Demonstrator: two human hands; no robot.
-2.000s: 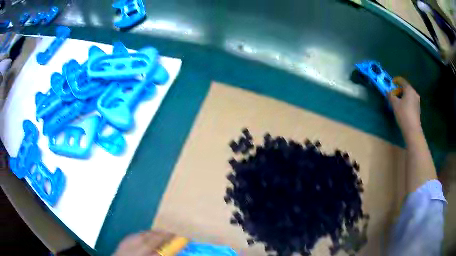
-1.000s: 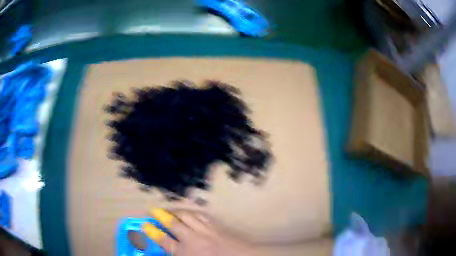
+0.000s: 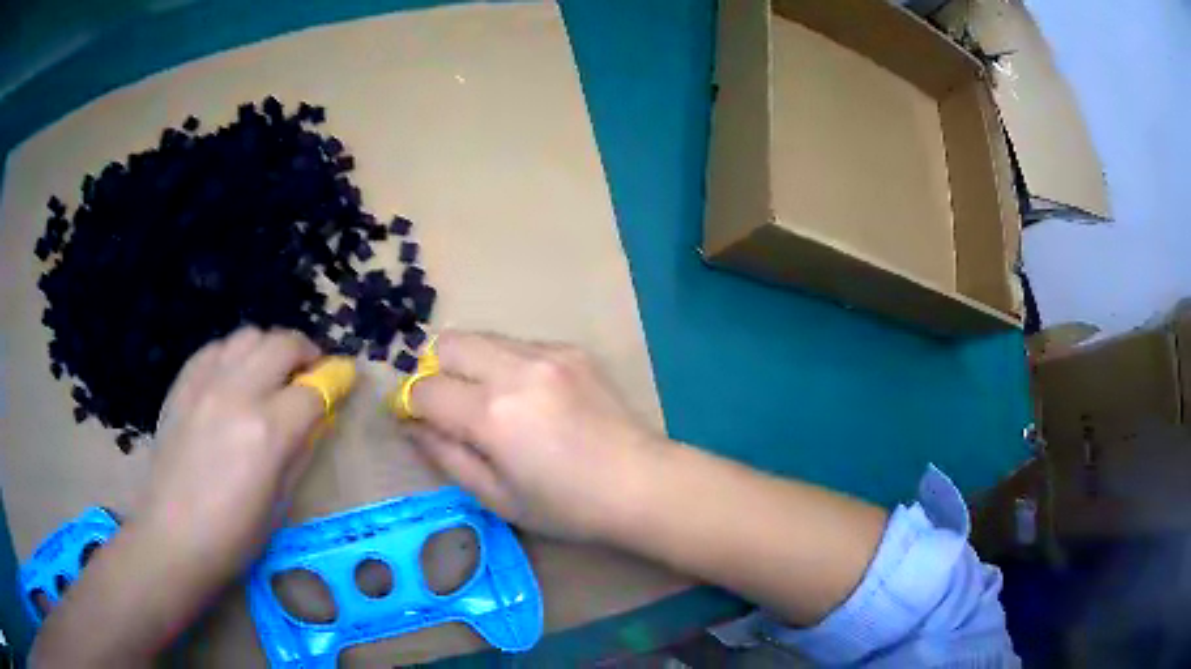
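Observation:
A bright blue controller grip shell lies on the tan cardboard sheet just below my hands, handles towards me. A large heap of black pads lies beyond, at upper left, with loose pads at its right side. My left hand is at the heap's near edge, fingers bent, yellow cot on a fingertip. My right hand is by the loose pads, its yellow-cotted fingertips close together. Whether either hand pinches a pad is too small to tell. Neither hand grips the shell.
A second blue shell lies at the lower left, partly behind my left forearm. An open cardboard box stands on the green mat at right. Cartons are beyond the bench at far right.
The view has swung right and down. The shell held by a hand a second ago now lies free on the sheet, and both hands are at the heap's near edge.

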